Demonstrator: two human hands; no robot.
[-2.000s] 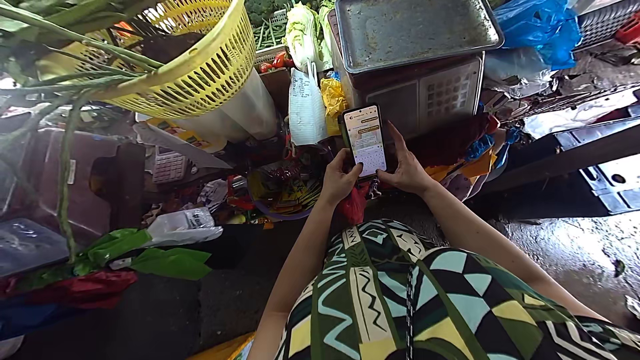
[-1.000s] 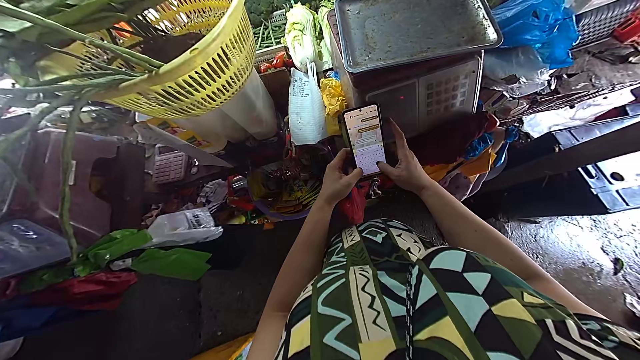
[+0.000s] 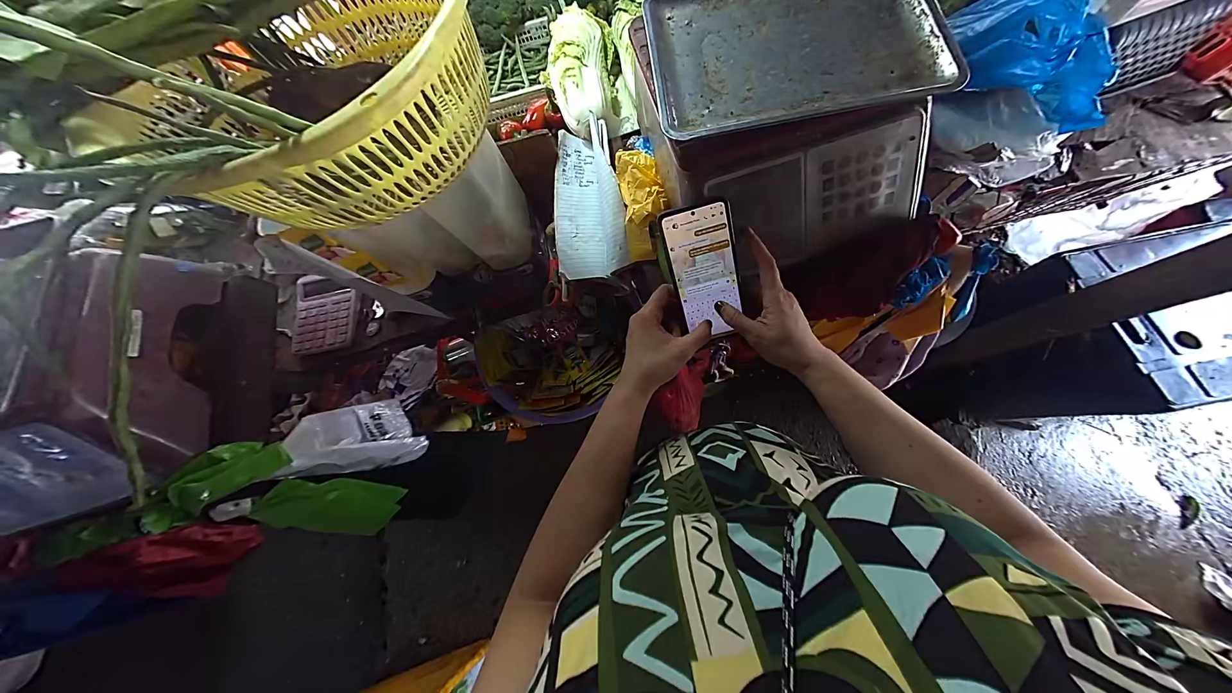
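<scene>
A smartphone (image 3: 702, 269) with a lit screen, showing a chat and an on-screen keyboard, is held upright near the middle of the view. My left hand (image 3: 658, 345) grips its lower left side, with the thumb at the bottom of the screen. On the lower right, my right hand (image 3: 778, 322) supports the phone, its thumb over the keyboard and its index finger stretched up beside the edge. Just behind the phone hang a yellow plastic bag (image 3: 640, 197) and a sheet of lined paper (image 3: 588, 207) bearing handwriting.
A yellow plastic basket (image 3: 385, 135) of green vegetables stands at upper left, above a pink calculator (image 3: 324, 316). A metal tray (image 3: 799, 58) tops a box behind the phone. Napa cabbage (image 3: 578, 67) lies beside it. Blue plastic bags (image 3: 1035, 58) are at upper right, green ones (image 3: 332, 505) at lower left.
My thumbs have shifted slightly over the phone's keyboard. Both hands keep hold of the phone in about the same place.
</scene>
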